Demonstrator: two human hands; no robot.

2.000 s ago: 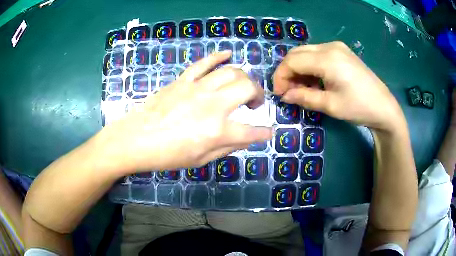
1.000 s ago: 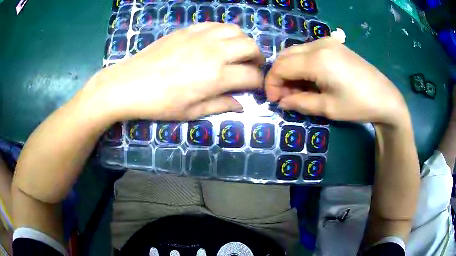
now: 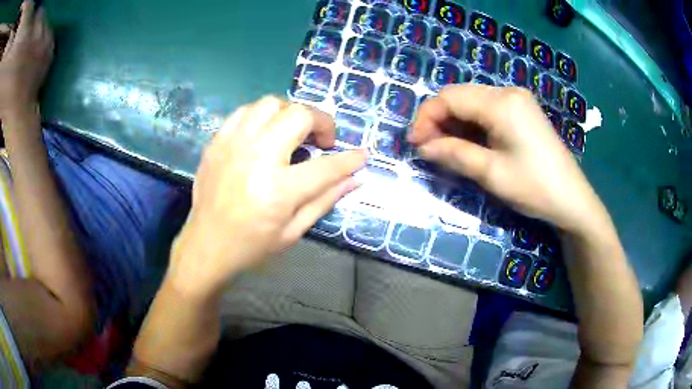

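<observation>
A clear tray (image 3: 448, 248) with rows of square pockets lies tilted across my view under both hands. Many pockets hold black square units (image 3: 482, 26) with multicolour dials; several front pockets look empty. Strong glare whitens the middle. My left hand (image 3: 254, 178) is over the tray's left part, fingers curled, with a small dark patch between them; whether it is a held unit is unclear. My right hand (image 3: 508, 144) is over the tray's middle, thumb and index fingertips close together near a pocket; anything between them is too blurred to tell.
Another person's hand and forearm (image 3: 21, 72) are at the upper left. A black unit (image 3: 560, 11) lies beyond the tray near the green strip (image 3: 630, 49). Two small dark squares (image 3: 671, 202) lie at the right. A white scrap (image 3: 593, 119) is at the tray's right edge.
The view has turned, so the tray now appears slanted and further right. My left hand has drawn away from my right hand. Another person's arm has come into view at left.
</observation>
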